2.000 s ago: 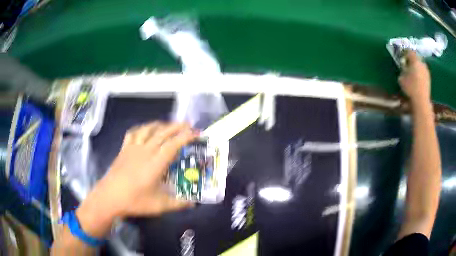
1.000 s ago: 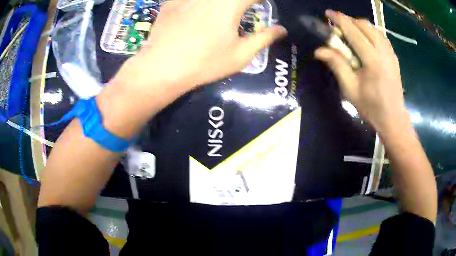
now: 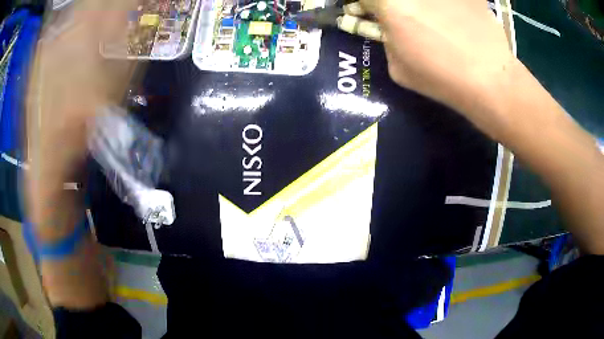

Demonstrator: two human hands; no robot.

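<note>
Two open white housings with circuit boards lie side by side at the top of the sheet. The nearer-centre housing (image 3: 291, 63) shows a green board (image 3: 248, 49), a yellow transformer and blue parts. The other housing (image 3: 173, 49) is partly behind my blurred left arm. My right hand (image 3: 397, 33) is closed on the pliers (image 3: 357, 25); their dark head points left over the right edge of the centre housing. My left hand and forearm (image 3: 76, 86) are blurred at the left; the fingers cannot be made out.
A white plug (image 3: 159, 206) in a crinkled clear bag (image 3: 129, 155) lies at the left. The black printed sheet (image 3: 298, 145) covers the bench, with tape along its right edge. A blue bin (image 3: 10, 93) is at the far left, partly hidden.
My left hand has left the housings and moved left. My right hand with the pliers has moved left to the centre housing. The two housings now lie closer together.
</note>
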